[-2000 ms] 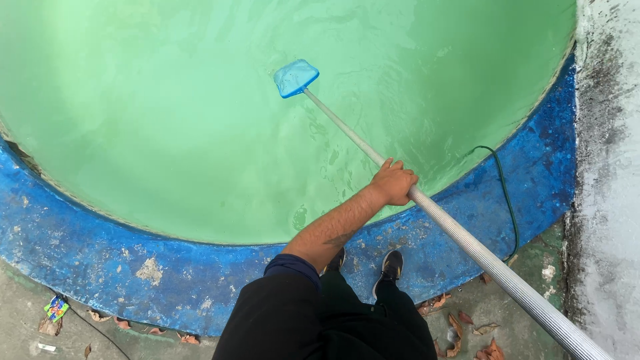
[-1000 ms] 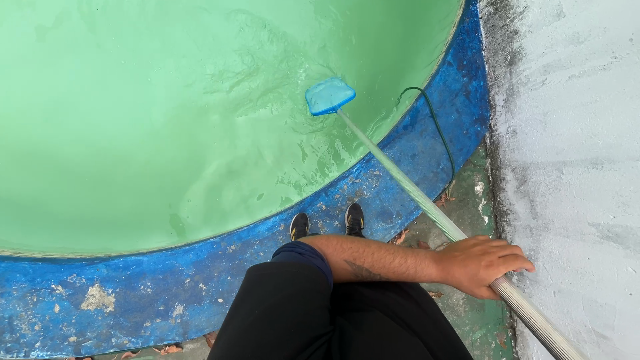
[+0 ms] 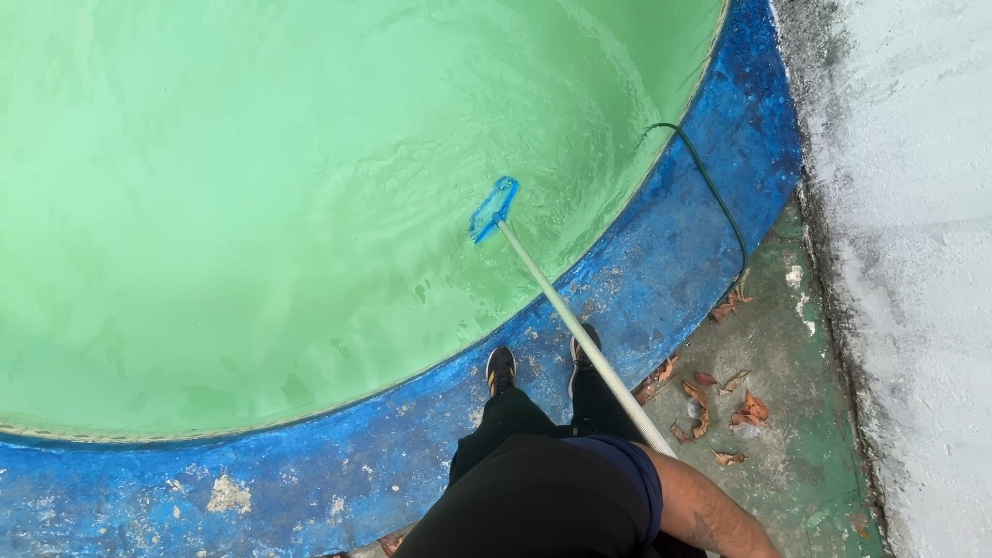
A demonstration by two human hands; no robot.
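Observation:
A pool skimmer net with a blue frame [image 3: 494, 209] touches the green water [image 3: 232, 232] near the pool's curved edge. Its long pale pole [image 3: 573, 322] slants down to the right, over the blue pool rim [image 3: 434, 403] and past my shoes, and disappears behind my upper arm. My left forearm reaches toward the bottom edge at the right, and the left hand lies beyond the frame. My right hand is outside the view as well. Whether either hand is on the pole now cannot be seen.
My shoes [image 3: 501, 370] stand on the pool rim. A dark green hose [image 3: 717, 190] loops over the rim into the water. Dry leaves [image 3: 750, 409] lie on the concrete floor beside a rough whitish wall [image 3: 914, 232] at the right.
My left hand, seen around the pole in both earlier frames, has moved down to the right and out of view. The net has turned from lying broad to a narrow slant.

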